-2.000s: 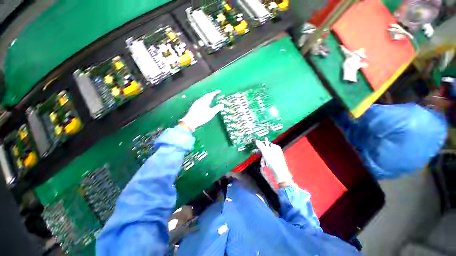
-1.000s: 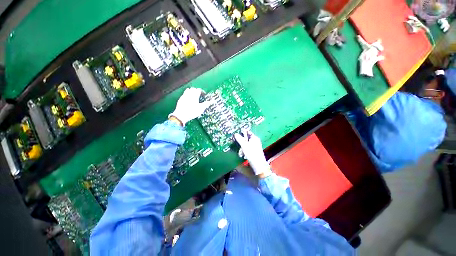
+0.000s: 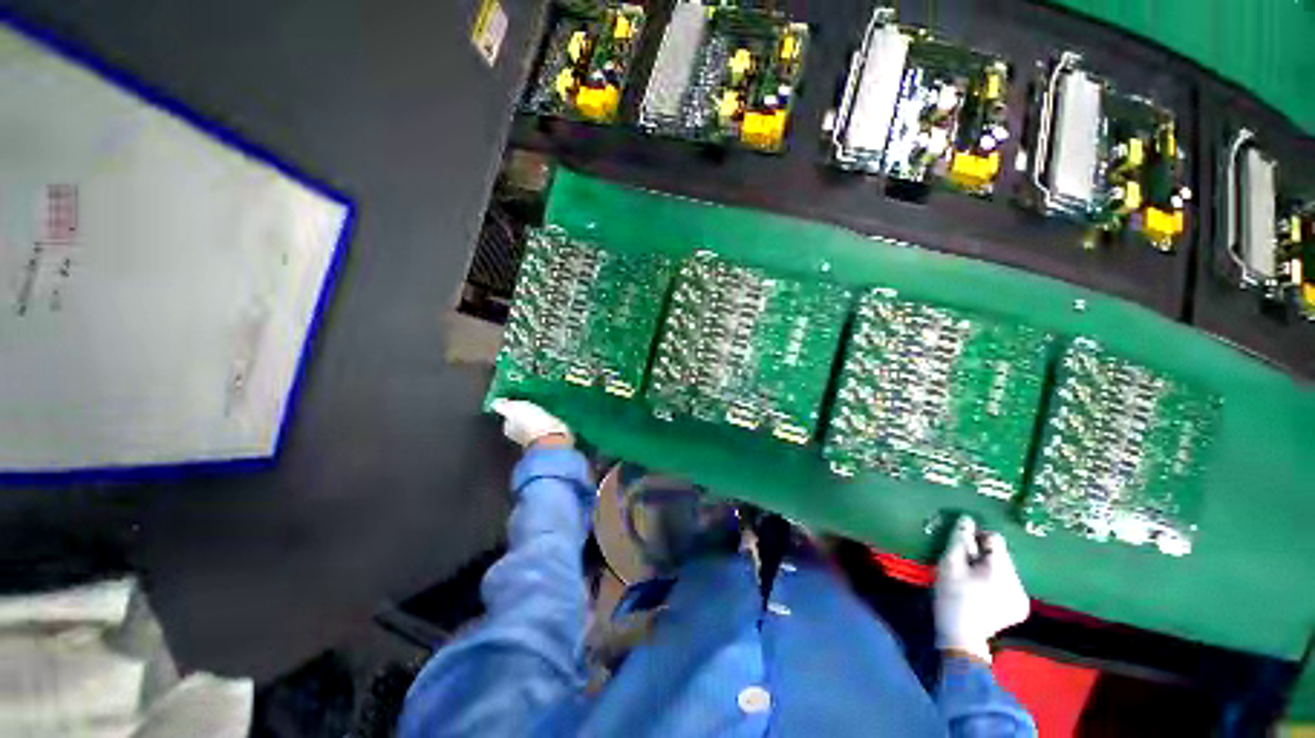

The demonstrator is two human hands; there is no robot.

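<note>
Several green populated circuit boards lie flat in a row on the green mat (image 3: pixel 692 469): one at the left end (image 3: pixel 584 310), one beside it (image 3: pixel 747 346), a third (image 3: pixel 937 392) and one at the right (image 3: pixel 1122 444). My left hand (image 3: pixel 531 423), in a white glove, is at the mat's front left corner, below the left-end board; whether its fingers hold anything is unclear. My right hand (image 3: pixel 978 588), in a white glove, is at the bench's front edge below the third board, closed around a small dark tool (image 3: pixel 978 545).
Behind the mat, a dark line (image 3: pixel 808 180) carries boards with yellow parts and silver-white blocks (image 3: pixel 923 108). A white document board with blue edge (image 3: pixel 159 274) is at the left. A round stool (image 3: pixel 642 519) is under the bench. Red material (image 3: pixel 1046 692) shows below right.
The view has swung left along the bench. Both hands have left the board they were placing. My left hand is now at the mat's left corner, and my right hand has a dark tool.
</note>
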